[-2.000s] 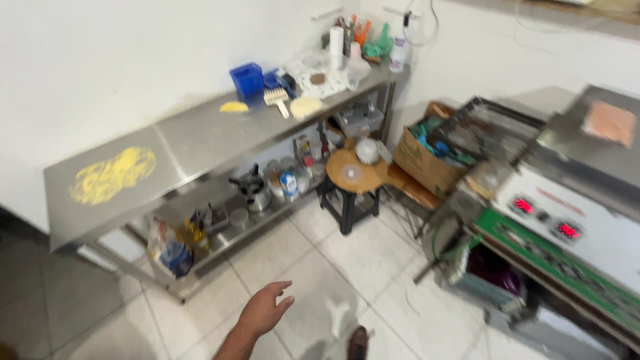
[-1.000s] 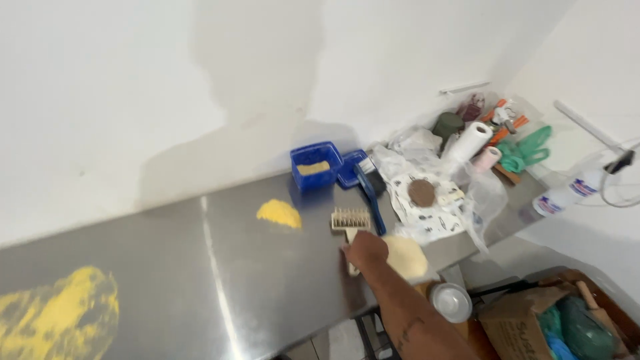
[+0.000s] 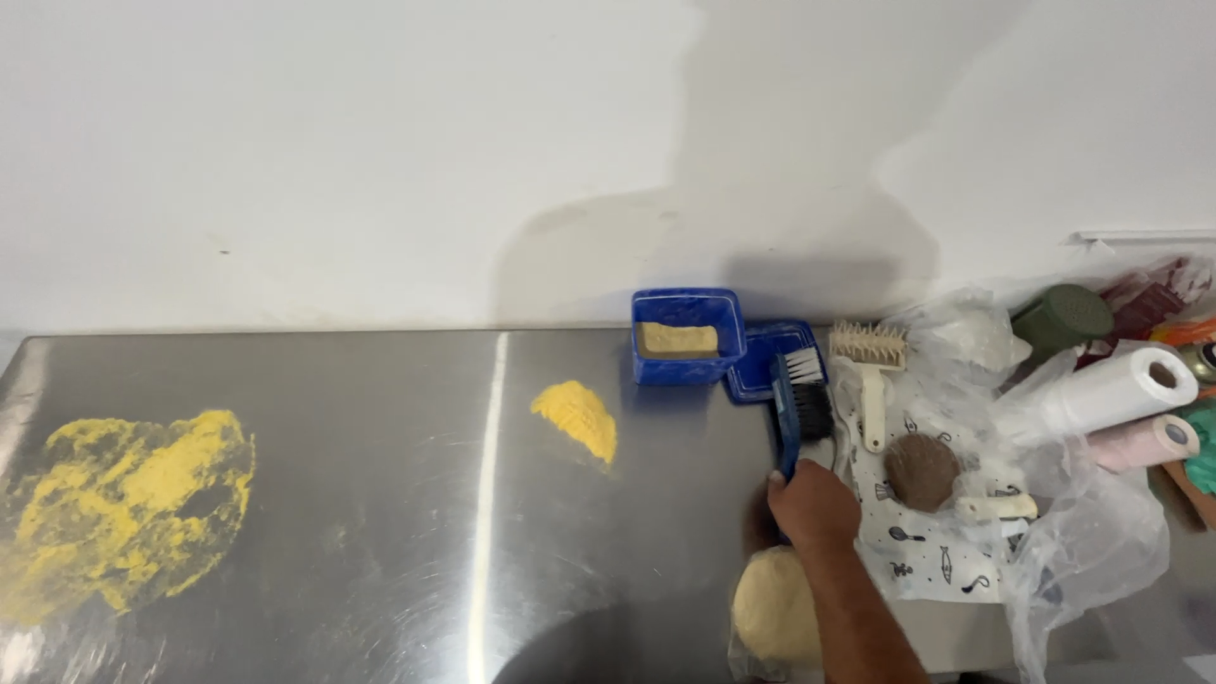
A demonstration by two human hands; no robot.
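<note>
My right hand (image 3: 814, 503) grips the handle of a blue brush (image 3: 790, 418) with black and white bristles, whose head overlaps a blue lid (image 3: 755, 356). Left of the lid stands a blue plastic container (image 3: 688, 366) holding yellowish flour. A round of pale dough (image 3: 774, 608) lies on the steel table, partly under my forearm. Just right of the brush, a cream spiked roller docker (image 3: 869, 351) rests on a printed cloth (image 3: 921, 570). My left hand is out of view.
Yellow flour forms a small heap (image 3: 578, 418) mid-table and a wide smear (image 3: 142, 503) at the left of the steel table (image 3: 380, 475). At the right are a brown disc (image 3: 921, 471), plastic bags (image 3: 1092, 541), a white roll (image 3: 1121, 389), a pink roll (image 3: 1145, 442) and a green container (image 3: 1064, 323).
My right hand has let go of the spiked roller docker, which now lies on the cloth right of the brush, and has taken hold of the blue brush. The view has moved closer over the table.
</note>
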